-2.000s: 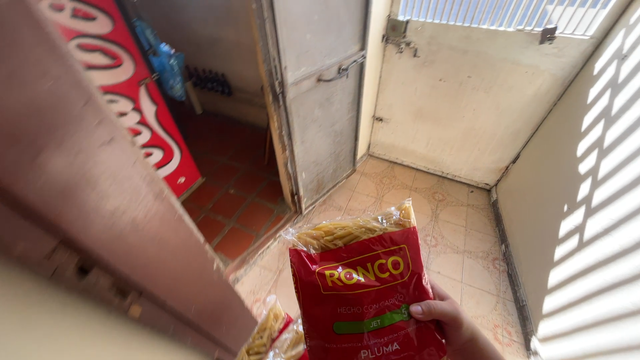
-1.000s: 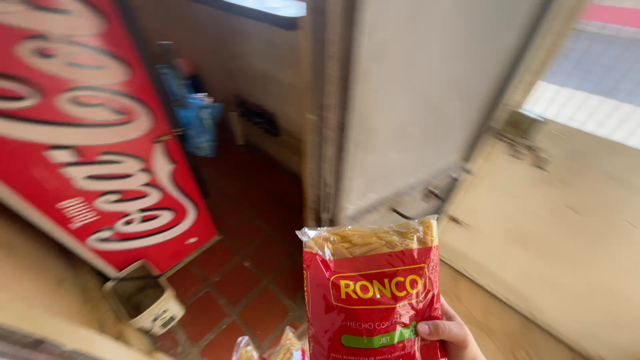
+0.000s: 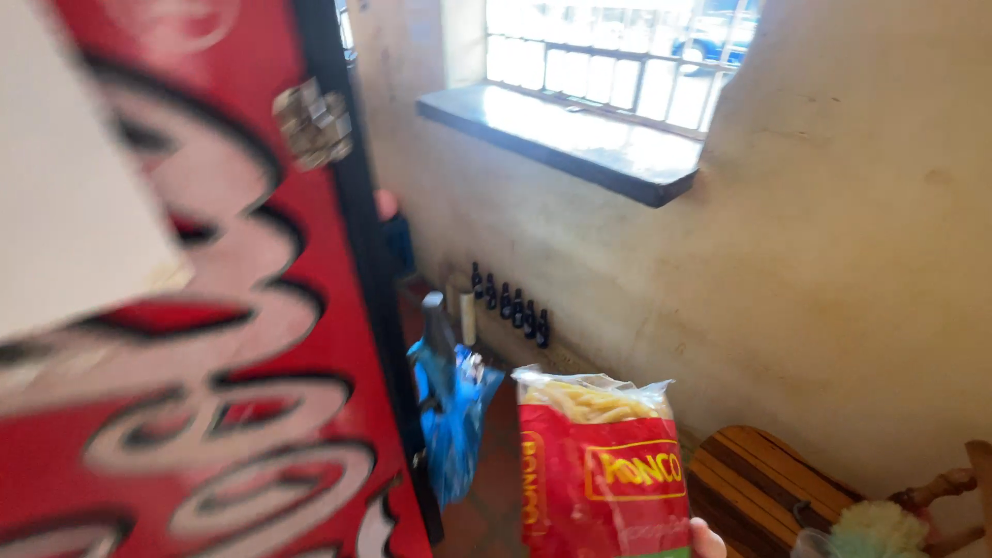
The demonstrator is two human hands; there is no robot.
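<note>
A red and clear plastic bag of penne pasta (image 3: 604, 473) stands upright at the lower middle of the view, dry pasta showing through its clear top. At its lower right edge, a fingertip of my right hand (image 3: 707, 539) grips it; the rest of the hand lies below the frame. My left hand is out of sight.
A red door panel (image 3: 256, 341) with large white lettering fills the left. A blue plastic bag (image 3: 453, 434) hangs beside its edge. Several dark bottles (image 3: 518, 308) line the wall under a barred window's sill (image 3: 566, 143). A striped wooden furniture piece (image 3: 763, 480) stands lower right.
The view has swung left from the metal door toward the red panel and barred window. The pasta bag stays in my right hand; other bags beside it, seen earlier, are out of view.
</note>
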